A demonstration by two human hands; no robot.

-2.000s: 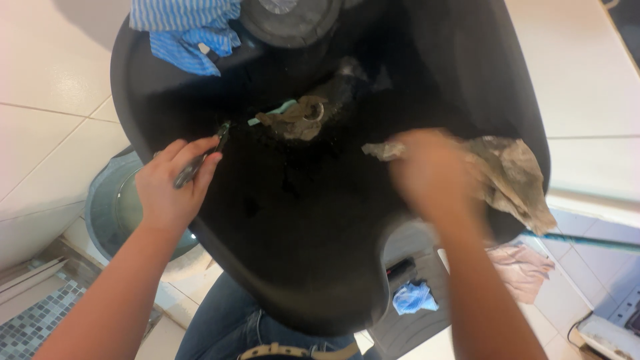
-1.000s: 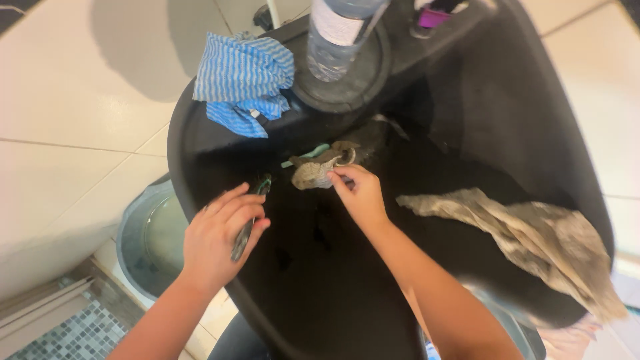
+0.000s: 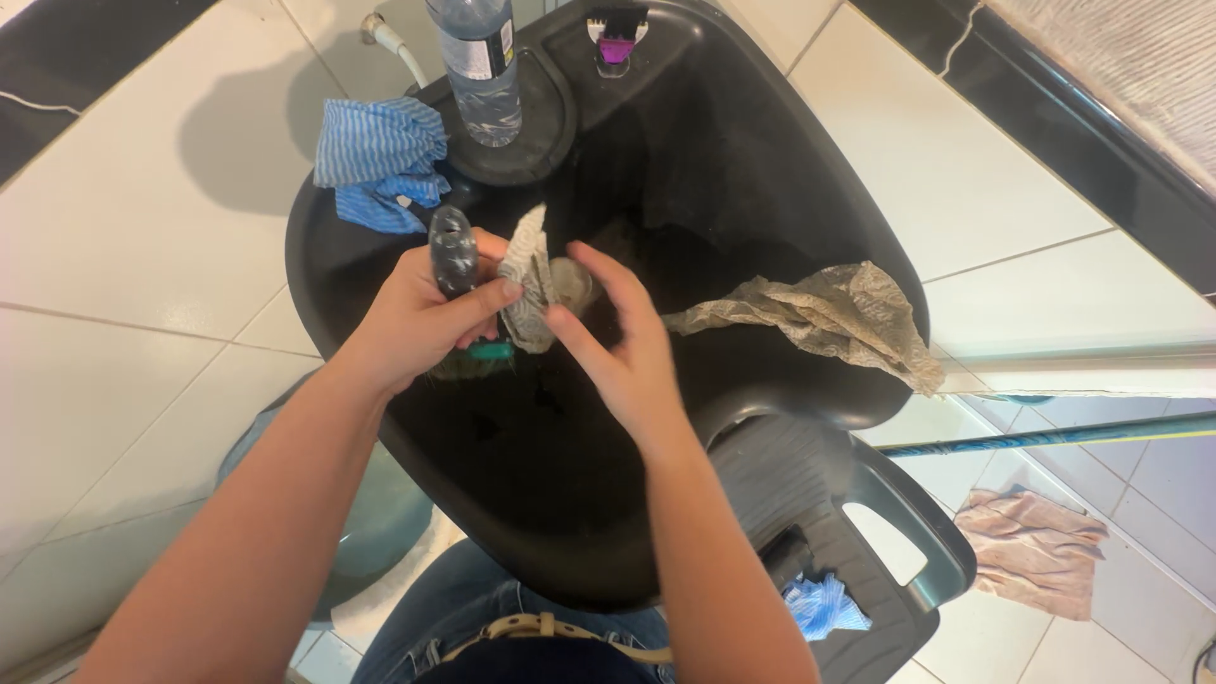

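Over the black shampoo basin (image 3: 532, 494), my left hand (image 3: 418, 313) holds a brush by its dark, marbled handle (image 3: 453, 252). Between that hand's thumb and fingers is also a small, folded beige cloth (image 3: 527, 285). Part of a green piece and some bristles show below my left hand. My right hand (image 3: 617, 351) is just right of the cloth, thumb and fingers apart, fingertips close to it; whether they touch is unclear. A rounded, translucent thing (image 3: 573, 285) lies behind the cloth, partly hidden. A long, wrinkled beige cloth (image 3: 817, 318) hangs over the basin's right rim.
A clear bottle (image 3: 480, 76) and a blue striped cloth (image 3: 380, 152) stand at the basin's back left, beside a purple and black clipper guard or fitting (image 3: 616, 43). A bucket (image 3: 380, 522) is below left. A dark plastic chair (image 3: 807, 494) bears a blue cloth (image 3: 825, 605); a pinkish cloth (image 3: 1031, 551) lies on the floor.
The small beige cloth, lying in the basin before, is now up in my left hand. My right hand, which was pinching it a second ago, has its fingers apart. The view has shifted.
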